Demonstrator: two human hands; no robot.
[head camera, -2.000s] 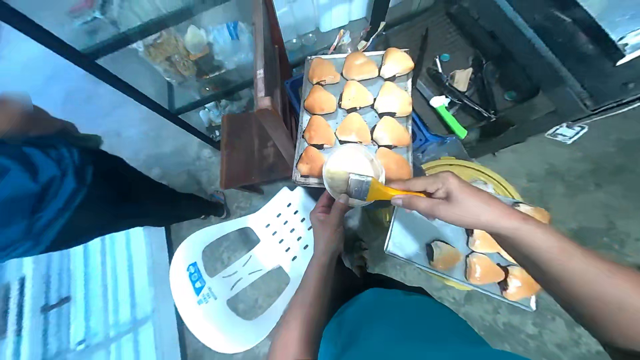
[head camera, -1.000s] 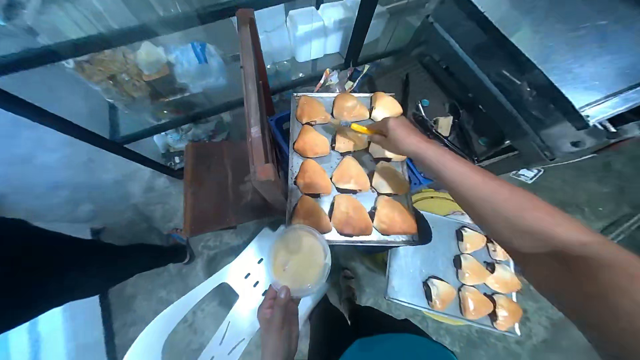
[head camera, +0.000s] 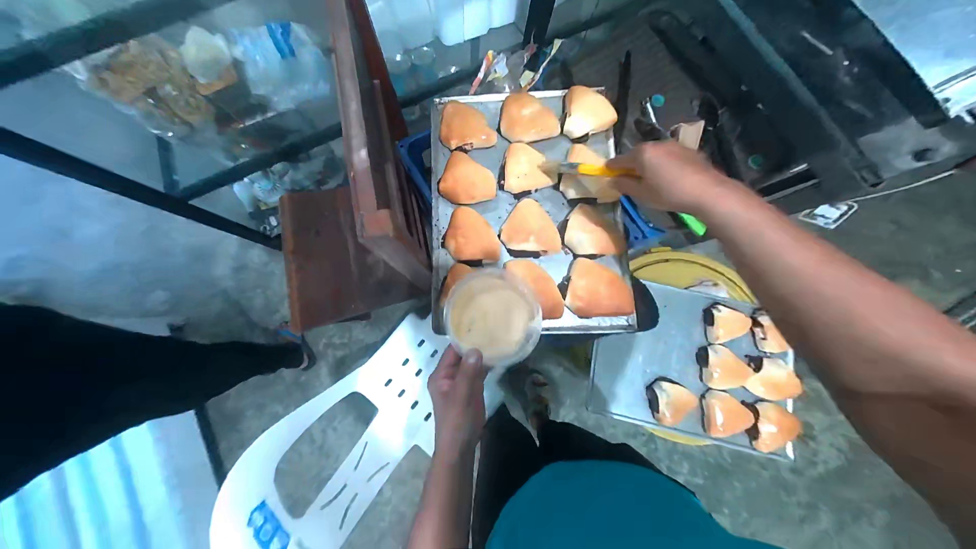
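Note:
My right hand (head camera: 663, 177) grips a pastry brush (head camera: 591, 169) by its yellow handle. The bristles touch a triangular bun (head camera: 526, 169) in the second row of a metal baking tray (head camera: 535, 324), which holds several golden-brown buns with dark undersides. Below, my left hand (head camera: 461, 389) holds a round clear plastic tub (head camera: 494, 316) of pale yellowish liquid by its rim, over the near left part of that tray. The tub partly hides the nearest buns.
A second metal tray (head camera: 633, 370) with more buns lies at lower right, over a yellow round lid or tub (head camera: 690, 263). A white plastic chair (head camera: 305, 435) is at lower left, a brown wooden piece (head camera: 328, 259) left of the tray. Another person's dark-clothed leg (head camera: 152, 366) shows at far left.
Two seconds ago the brush was in the tub; then my right hand moved away over the tray to the buns. Since one second ago the brush has moved to a bun in the middle column.

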